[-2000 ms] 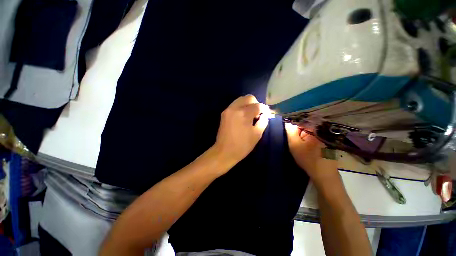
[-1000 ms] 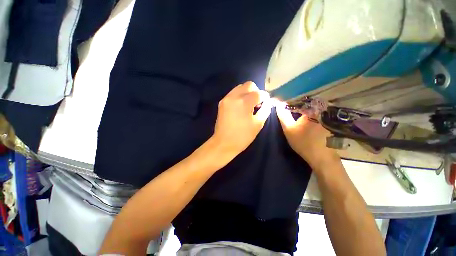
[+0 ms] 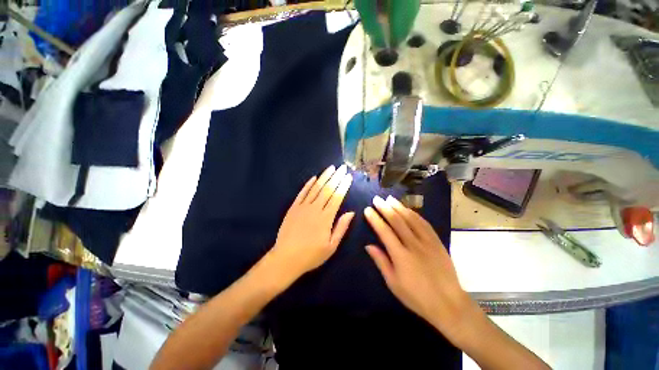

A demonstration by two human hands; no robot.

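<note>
A navy garment panel (image 3: 253, 173) lies over the white table and hangs down over its front edge. The sewing machine head (image 3: 462, 123) stands over its right part, with the take-up lever guard (image 3: 403, 137) at its left end. My left hand (image 3: 312, 220) lies flat on the cloth, left of the lit needle area, fingers spread. My right hand (image 3: 410, 256) lies flat on the cloth just below the needle area, fingertips near the presser foot. The needle itself is hard to make out.
Stacked grey and navy pieces (image 3: 54, 144) with a small navy square (image 3: 108, 128) lie at left. A phone (image 3: 504, 189) lies behind the needle. Thread snips (image 3: 571, 243) and an orange-red object (image 3: 639, 222) are at right. A yellow ring (image 3: 474, 71) sits on the head.
The view has shifted, showing more of the machine's top and the phone. Both hands have gone from pinching the cloth at the needle to lying flat with fingers spread.
</note>
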